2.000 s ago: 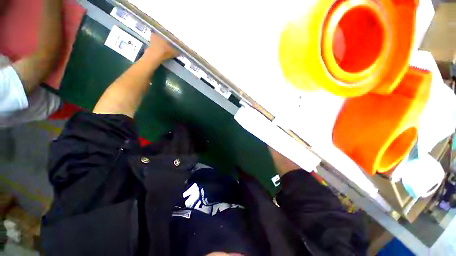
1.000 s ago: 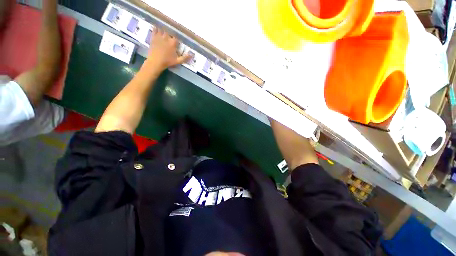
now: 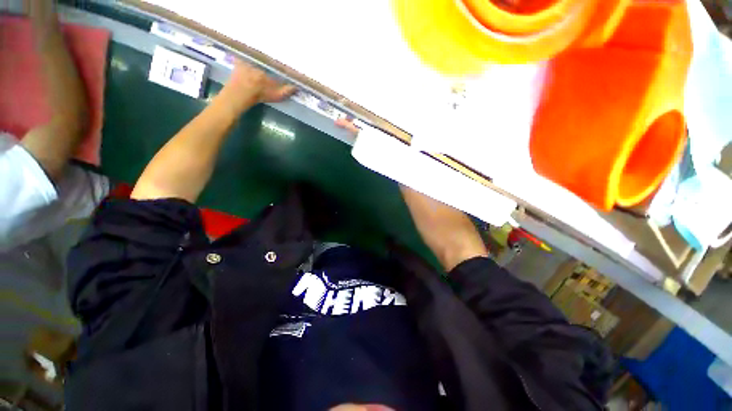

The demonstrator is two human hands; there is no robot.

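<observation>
A row of small white boxes [image 3: 319, 104] with grey-purple labels lies along the pale strip of the bench, partly hidden under the overhead shelf's edge. My left hand [image 3: 258, 85] lies over the row, its fingertips hidden by the shelf edge; whether it grips a box is unclear. One loose white box [image 3: 177, 72] sits left of it on the green mat. My right hand [image 3: 347, 124] is mostly hidden behind the long white power strip; only what look like fingertips show at the row's right end. My right forearm passes under the strip.
The pale overhead shelf [image 3: 321, 36] is close above the bench, with large orange shapes [image 3: 590, 112] and a white roll [image 3: 706, 205] on it. The white power strip [image 3: 433, 178] runs along its edge. A red-handled tool [image 3: 530, 238] lies at the bench end. Another person's arm [image 3: 60, 96] is left.
My right forearm has moved left, and fingertips now show near the row's right end. My left hand stays on the row. The view has shifted, so the shelf edge covers more of the boxes.
</observation>
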